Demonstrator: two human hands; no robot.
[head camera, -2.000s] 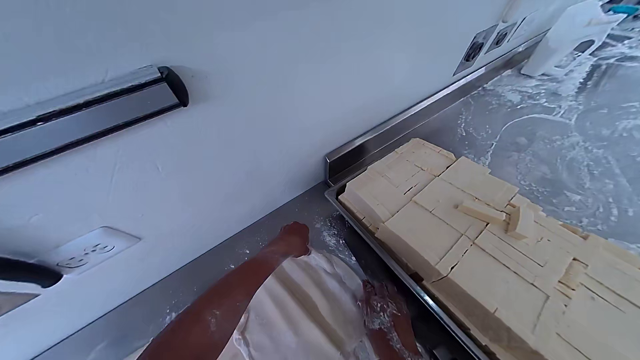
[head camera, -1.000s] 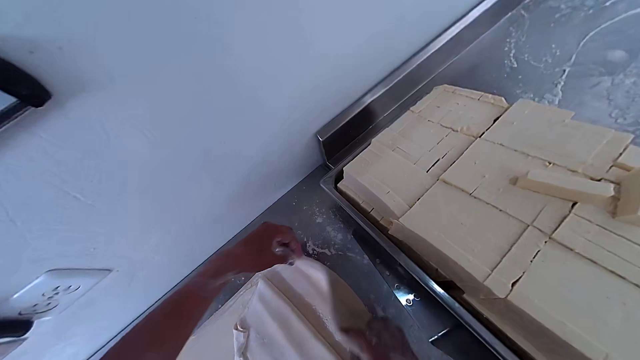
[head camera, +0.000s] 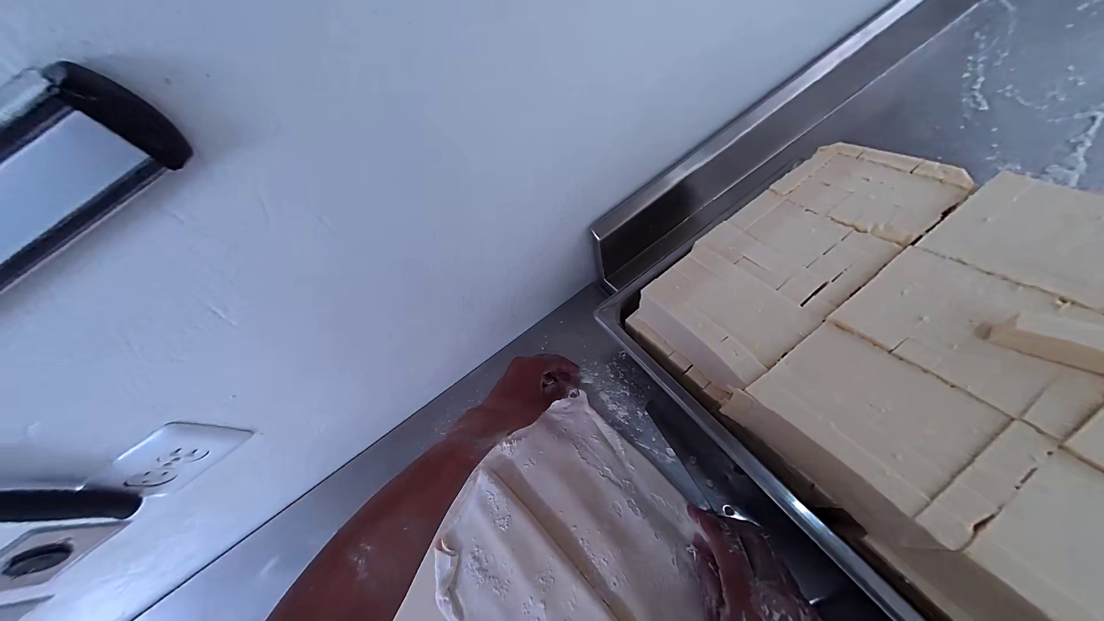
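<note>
A floured sheet of pale dough (head camera: 561, 526) lies in soft ridges over the steel counter at the bottom middle. My left hand (head camera: 545, 379) has its fingers closed on the dough's far corner. My right hand (head camera: 742, 565), dusted with flour, rests against the dough's right edge; its fingers are partly out of sight, so its grip is unclear. Right of the hands stands a metal tray (head camera: 759, 474) stacked with pale yellow slabs and cut pieces (head camera: 888, 414), seemingly butter or another fat. A loose bar (head camera: 1048, 341) lies on top of them.
A white wall (head camera: 388, 216) rises at the left, with an outlet plate (head camera: 177, 457) and a black-ended metal fixture (head camera: 103, 129). A raised steel edge (head camera: 681, 194) runs behind the tray. Between dough and tray lies a flat dark metal tool (head camera: 690, 461) on the flour-dusted counter (head camera: 561, 336).
The dough's far part, smooth and broad two seconds ago, now shows lengthwise ridges and a narrower corner at my left hand. The view has shifted nearer to the tray.
</note>
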